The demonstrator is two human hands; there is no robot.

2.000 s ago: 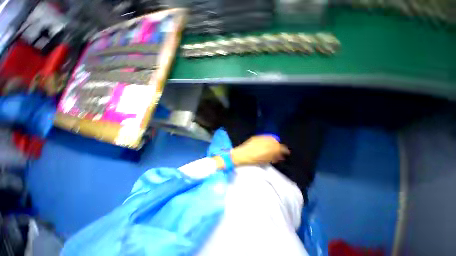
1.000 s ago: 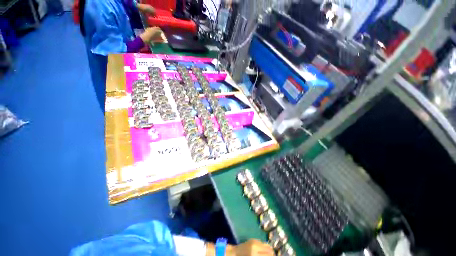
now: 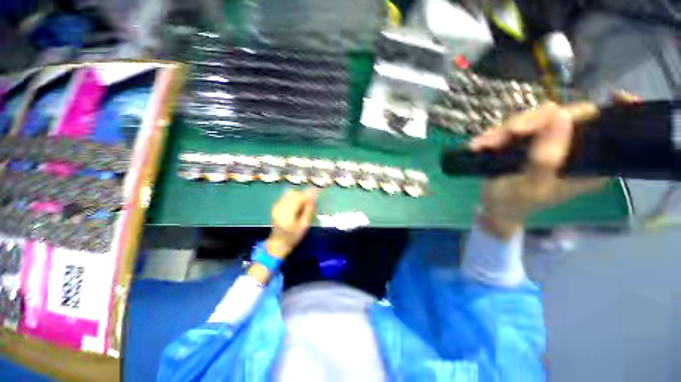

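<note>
A row of roundish silver-and-gold circuit boards [image 3: 321, 172] lies on the green bench mat [image 3: 224, 209]. My left hand [image 3: 293, 216], with a blue wristband, is at the front bench edge just below the row. Its fingers are curled; blur hides whether they hold anything. My right hand [image 3: 534, 160] is raised at the right, its fingers around a long black object [image 3: 627, 140] that runs out at the right edge. I cannot tell whether it is a tray seen edge-on or a tool. A small whitish strip [image 3: 343, 220] lies at the front bench edge.
Clear blister trays with dark rows [image 3: 272, 93] stand behind the row. A white-silver metal box [image 3: 399, 93] is right of them, then dense grey-gold assemblies [image 3: 485, 101]. Printed cardboard with rows of boards [image 3: 75, 287] is at the left. Blue floor shows below.
The view has swung from the cardboard and a person at the left back to the bench. My right hand has come into view around the black object. My left hand shows at the front bench edge.
</note>
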